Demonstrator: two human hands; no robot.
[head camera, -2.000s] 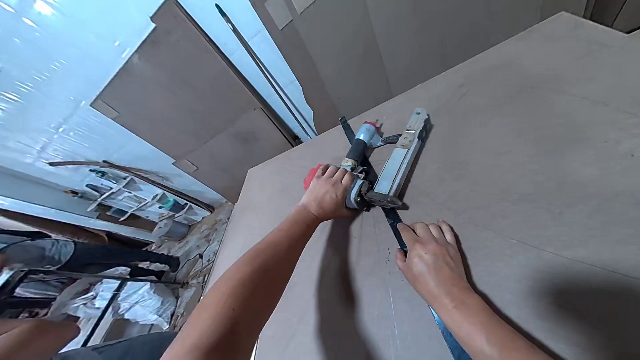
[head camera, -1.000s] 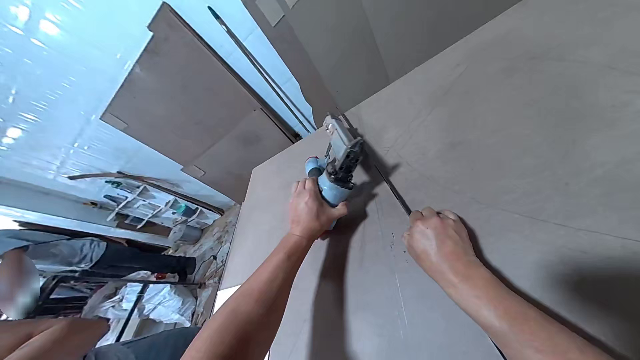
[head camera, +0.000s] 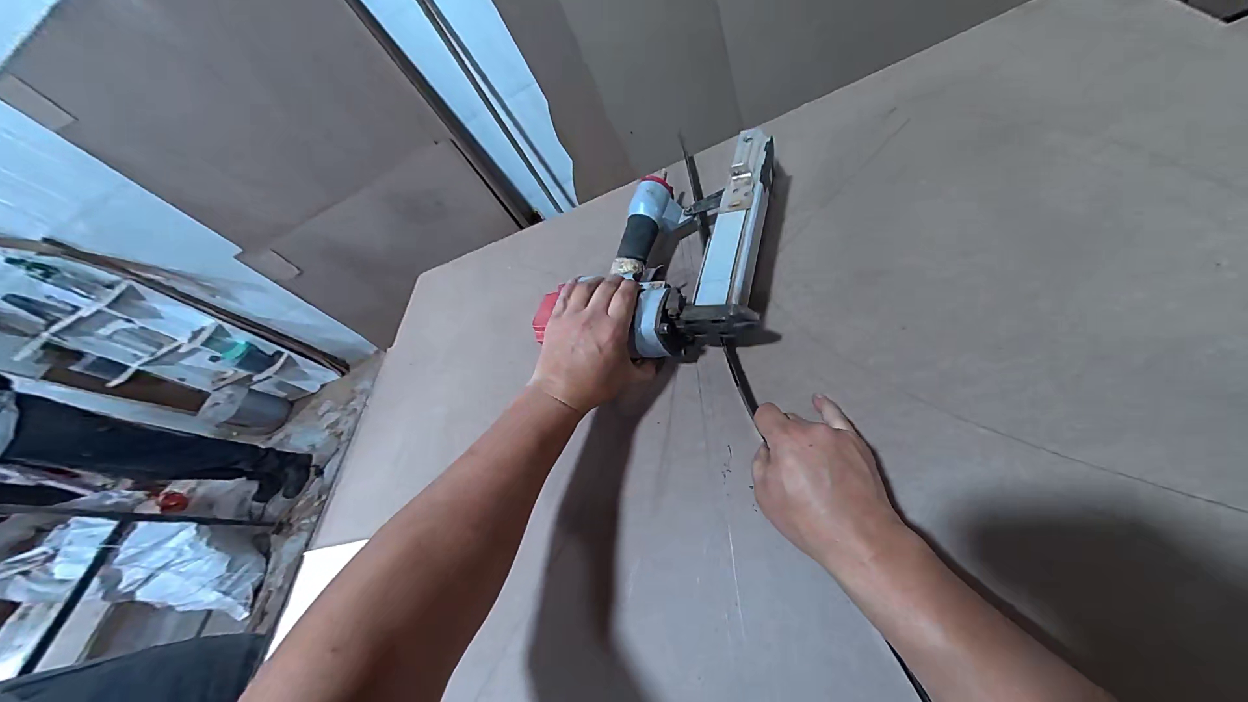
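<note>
My left hand (head camera: 590, 341) is wrapped around the head of a pneumatic nail or staple gun, whose long magazine (head camera: 736, 229) points toward the top of the view. The gun's black-gripped handle (head camera: 639, 237) lies beyond my fingers. A thin dark flexible strip (head camera: 739, 378) runs under the gun across the brown board (head camera: 975, 292). My right hand (head camera: 819, 473) grips this strip just below the gun's nose; the strip shows again under my right forearm.
Brown sheets (head camera: 292, 127) stand past the board's far edge. At left are a rack (head camera: 127, 322) with tubs, a bucket (head camera: 258, 408), a person's dark-trousered leg (head camera: 136, 439) and crumpled white plastic (head camera: 185, 565).
The gun stood tilted over the strip one second ago; its magazine now lies across the board, much as two seconds ago. My right hand remains on the strip.
</note>
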